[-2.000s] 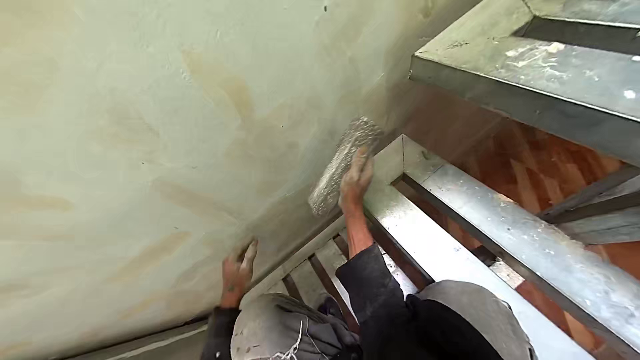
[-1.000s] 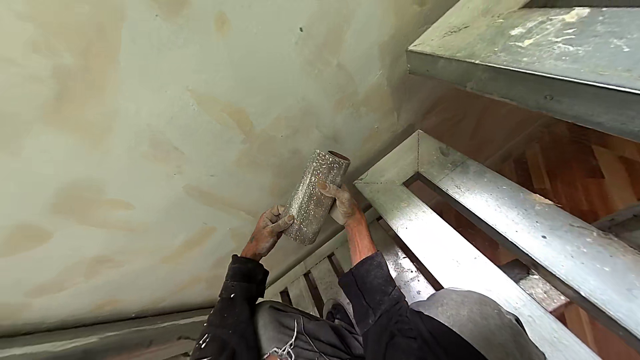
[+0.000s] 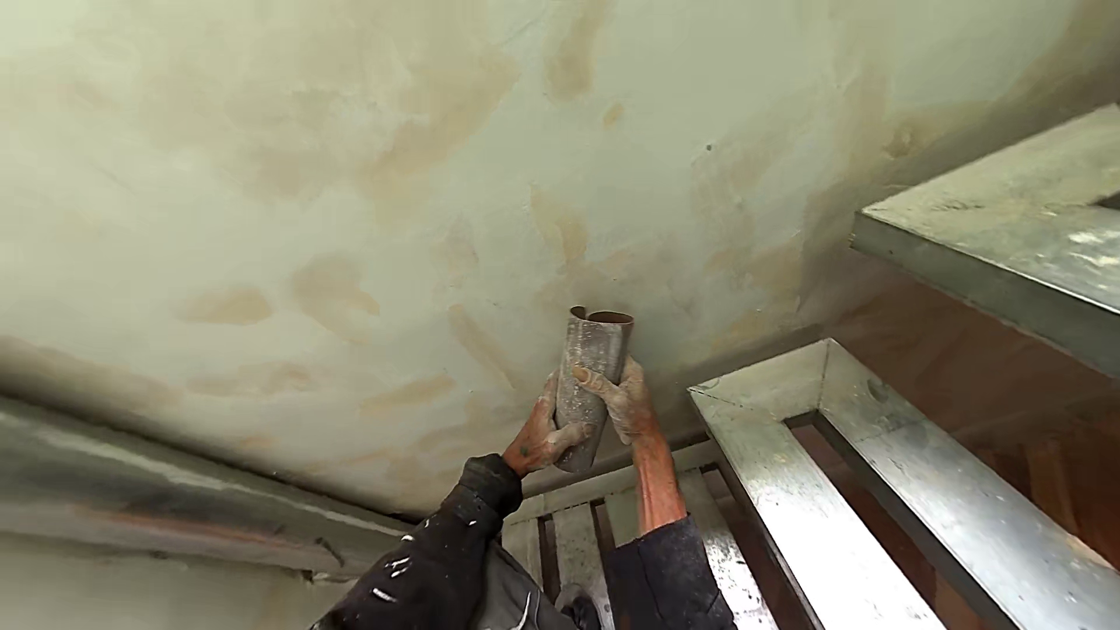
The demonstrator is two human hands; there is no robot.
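Note:
A rolled sheet of worn, dusty sandpaper (image 3: 595, 372), curled into a tube with its brown inner side showing at the top end, is held between both hands before the wall. My left hand (image 3: 541, 437) grips its lower left side, the thumb lying across the front. Higher on the right side, my right hand (image 3: 623, 398) is closed around it with the thumb over the front. White dust coats the fingers. Behind the roll stands a pale green wall (image 3: 394, 254) with tan patches.
Metal stair treads with open slots, one (image 3: 805, 472) at lower right and a higher one (image 3: 989, 236) at right, flank the hands. Below is a slatted metal step (image 3: 573, 542) with a shoe on it. A long grey ledge (image 3: 175, 499) runs along the lower left.
Two seconds ago only my right hand held the roll against the wall, and my left hand was apart from it. Both hands now grip it, and it is curled tighter. The view has shifted left.

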